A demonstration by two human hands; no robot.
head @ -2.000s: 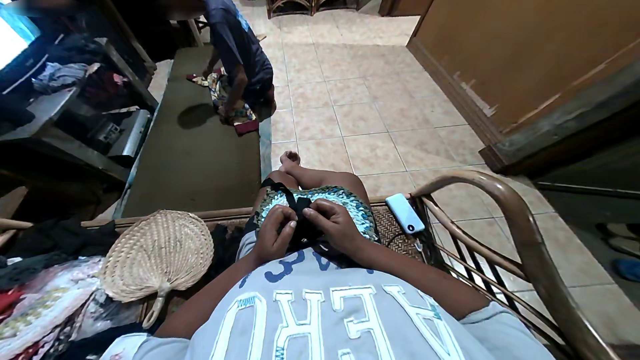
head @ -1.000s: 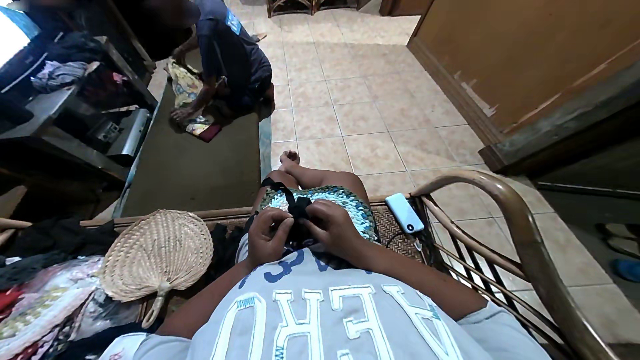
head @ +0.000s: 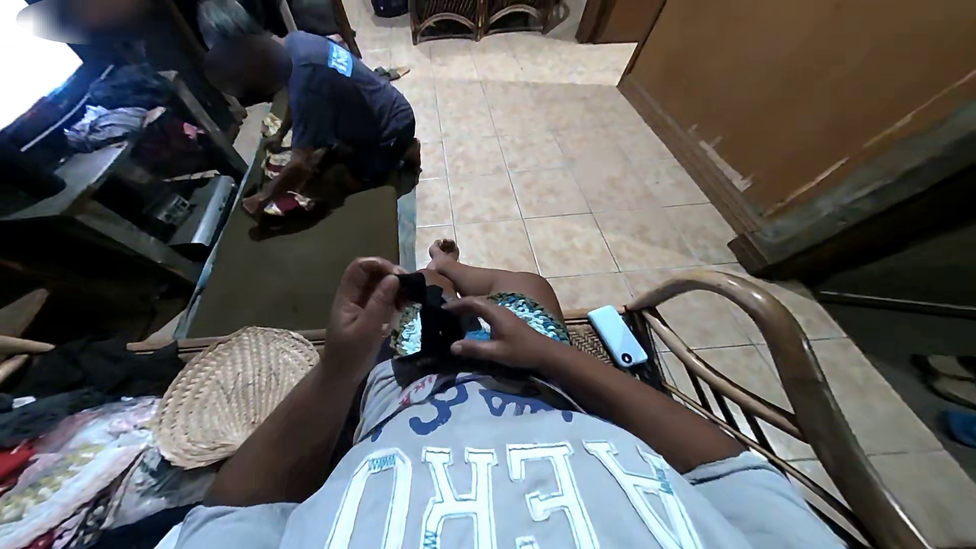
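Observation:
A strip of black cloth [head: 436, 324] hangs over my lap, in front of the grey shirt. My left hand [head: 366, 301] pinches its upper end between thumb and fingers. Lower on the cloth, at its right side, my right hand [head: 499, 332] has hold of it with thumb and fingertips. Beneath both hands lies shiny, sequin-like turquoise and green fabric [head: 534, 316] across my thighs. The lower part of the black cloth bunches against the shirt, and its full shape cannot be made out.
A woven hand fan [head: 232, 393] rests on piled clothes [head: 76, 465] at left. By the curved rattan armrest [head: 801, 358] lies a light blue phone [head: 616, 335]. Ahead, another person [head: 343, 107] kneels on a green mat [head: 305, 267], hands on patterned cloth [head: 290, 202].
My left hand has lifted and moved away from my right, with the black cloth now stretched between them. The other person bends lower over the patterned cloth.

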